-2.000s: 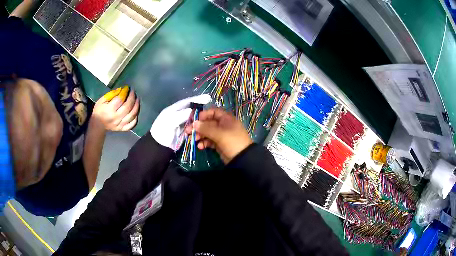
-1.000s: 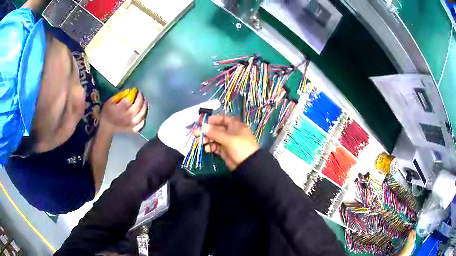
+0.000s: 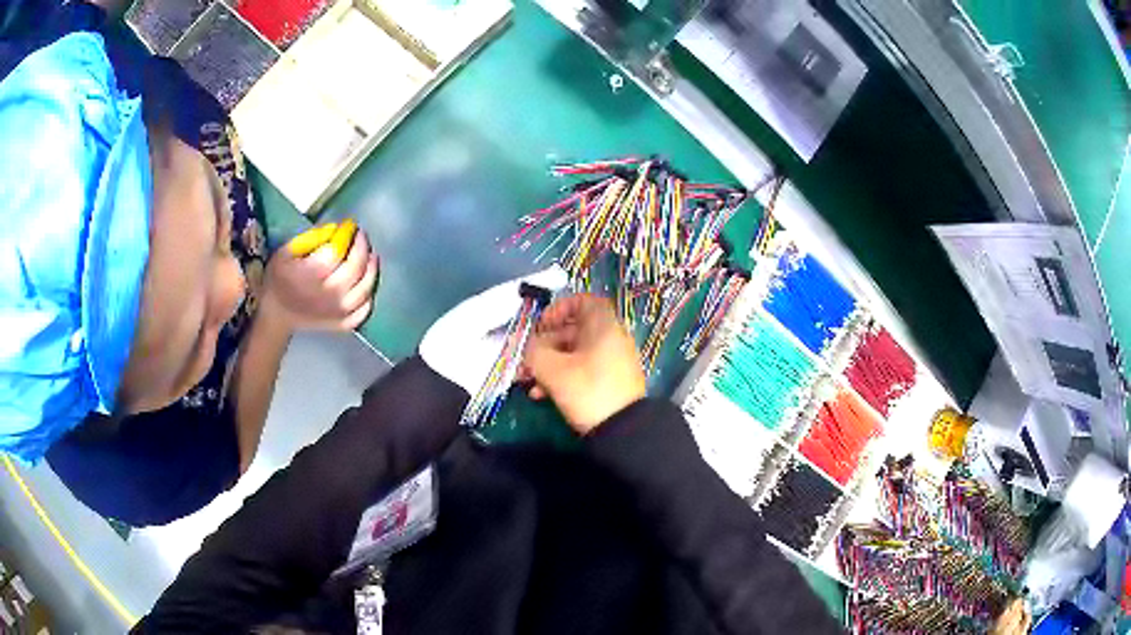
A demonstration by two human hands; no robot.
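Observation:
My left hand [image 3: 478,330], in a white glove, holds a part-built wire harness [image 3: 505,366] with its black connector housing [image 3: 533,294] at the top. Its multi-colour wires hang down towards me. My bare right hand [image 3: 585,362] is at the right side of the harness, its fingertips bent against the wires just below the housing. Whether it pinches a single wire is too small to tell. The sorting tray [image 3: 779,393] with blue, green, dark red, red, white and black wires lies to the right of my hands.
A loose harness pile [image 3: 645,236] lies beyond my hands. A harness stack [image 3: 936,558] lies right of the tray, near a round amber container [image 3: 950,433]. A neighbouring person's hand [image 3: 325,279] with yellow fingertips is at left, below a second sorting tray [image 3: 335,87].
The view has shifted, so the bench things appear further right and lower. My left hand still holds the harness. My right hand's fingers have curled more, with its back turned up.

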